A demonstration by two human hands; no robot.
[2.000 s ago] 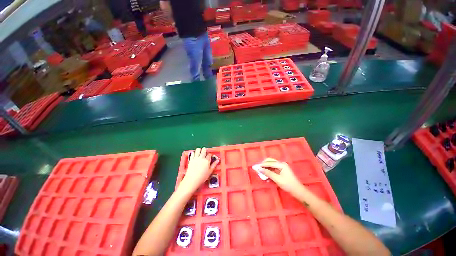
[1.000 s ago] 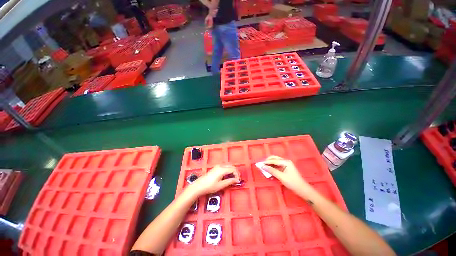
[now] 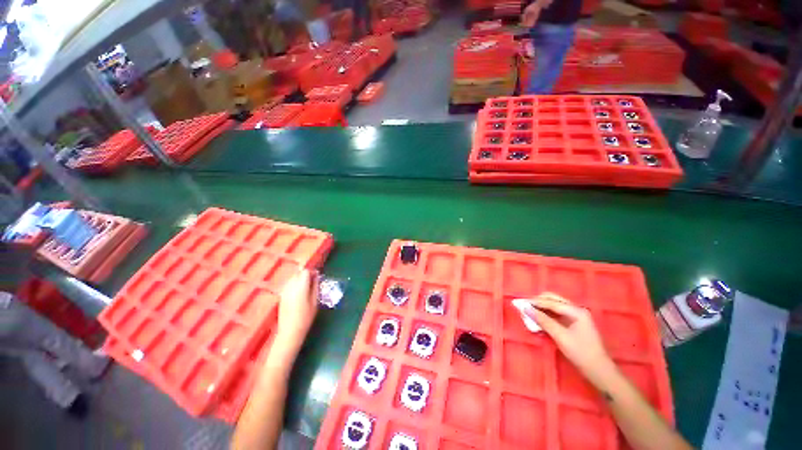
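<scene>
The red foam tray (image 3: 457,406) lies in front of me. Its left two columns hold several pale-rimmed units with dark centres (image 3: 415,392). A black unit (image 3: 409,254) sits in the top left pocket, and a glossy dark unit (image 3: 470,347) lies face up in the third column, touched by neither hand. My right hand (image 3: 567,330) pinches a white cloth (image 3: 528,314) over the upper middle of this tray. My left hand (image 3: 297,303) is at the right edge of the empty red tray (image 3: 215,290); its fingertips are unclear, so its grip cannot be told.
A filled tray stack (image 3: 576,177) and clear pump bottle (image 3: 703,132) stand at the far edge. A white bottle (image 3: 695,312) and paper sheet (image 3: 752,369) lie right. A shiny scrap (image 3: 331,293) is beside my left hand. Blue-topped trays are far left. A person stands behind.
The view has swung left. My left hand has left the main tray and moved to the left tray's edge. A dark unit now lies in the third column. My right hand still holds the cloth.
</scene>
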